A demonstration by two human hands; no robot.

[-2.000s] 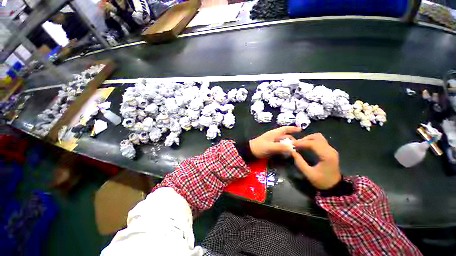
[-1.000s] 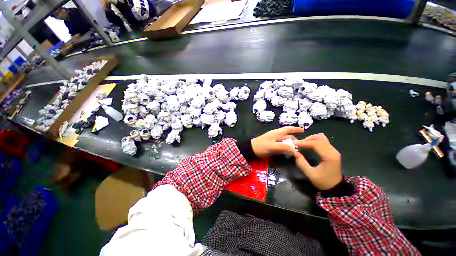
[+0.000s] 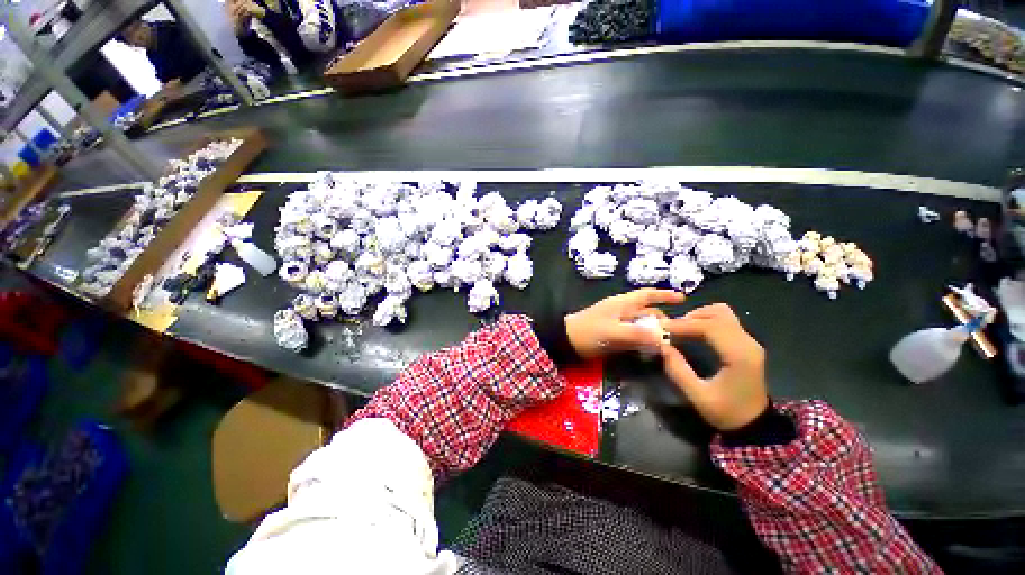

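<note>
My left hand (image 3: 618, 322) and my right hand (image 3: 722, 365) meet in front of me, over the bench. Their fingertips pinch a small whitish piece (image 3: 651, 325) between them, mostly hidden by the fingers. A large pile of ruffled grey-white pieces (image 3: 405, 242) lies at the left. A smaller group of ruffled whiter pieces (image 3: 674, 230) lies beyond my hands. Small cream inserts (image 3: 830, 263) lie at its right end. A red work mat (image 3: 568, 416) lies at the bench edge, partly under my left sleeve.
A translucent glue bottle (image 3: 927, 353) lies at the right beside thin tan tools (image 3: 969, 320). A cardboard tray of grey pieces (image 3: 186, 222) stands far left. Beyond the belt are an empty-looking brown tray (image 3: 388, 51), a blue crate (image 3: 787, 19) and a person (image 3: 287, 28).
My hands stay almost in place with fingertips together; the small piece between them looks slightly turned. A person beyond the belt at upper left shows more in view.
</note>
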